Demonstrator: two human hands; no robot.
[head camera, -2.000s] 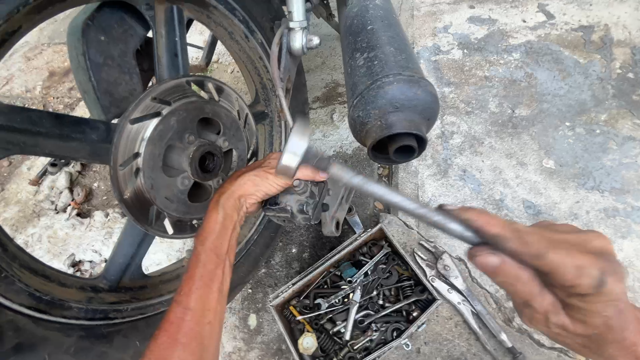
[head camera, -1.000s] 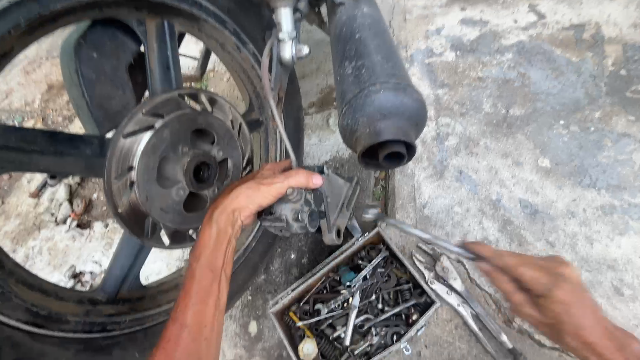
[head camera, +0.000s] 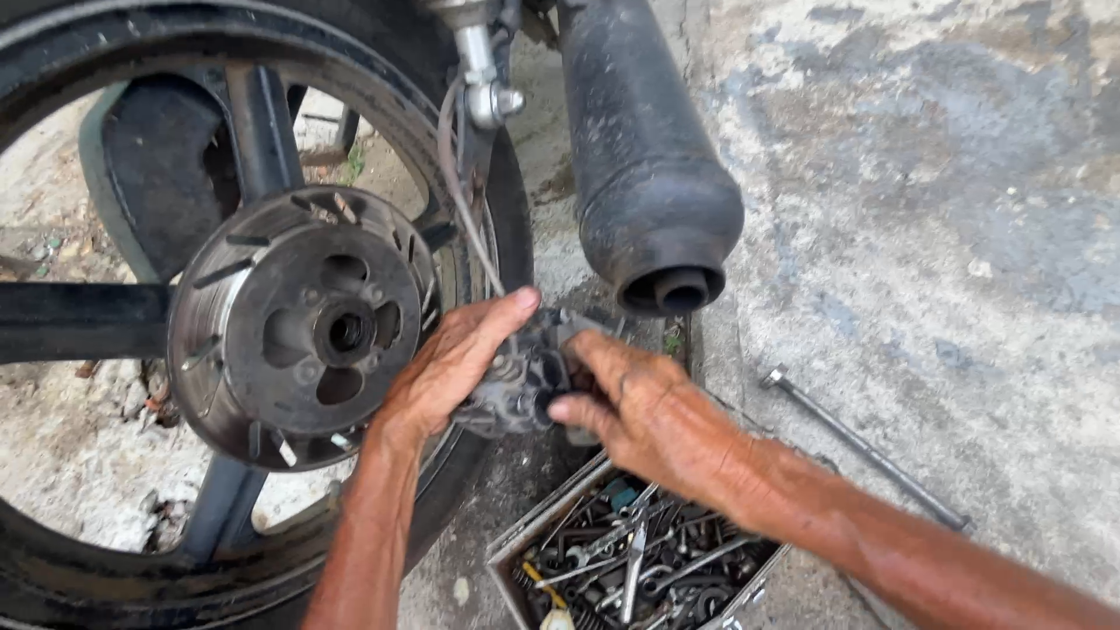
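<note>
A dirty brake caliper (head camera: 503, 398) with its bracket hangs by a brake hose (head camera: 468, 206) beside the motorcycle wheel (head camera: 214, 499). My left hand (head camera: 459, 354) holds the caliper from its left side, thumb on top. Around the bracket on the right side close the fingers of my right hand (head camera: 643, 407); part of the bracket is hidden behind them. Just left of my left hand is the slotted brake disc (head camera: 319, 332) on the wheel hub. A long metal rod with a bolt-like head (head camera: 871, 451) lies on the concrete to the right.
A metal toolbox (head camera: 503, 569) full of wrenches and small parts stands below my hands. The black exhaust muffler (head camera: 661, 184) hangs above right. Near the top is the lower end of a shock absorber (head camera: 490, 101). Locking pliers seen before are mostly hidden under my right forearm.
My right hand has let go of the long metal rod, which now lies on the concrete, and has moved left onto the caliper bracket. My left hand remains on the caliper.
</note>
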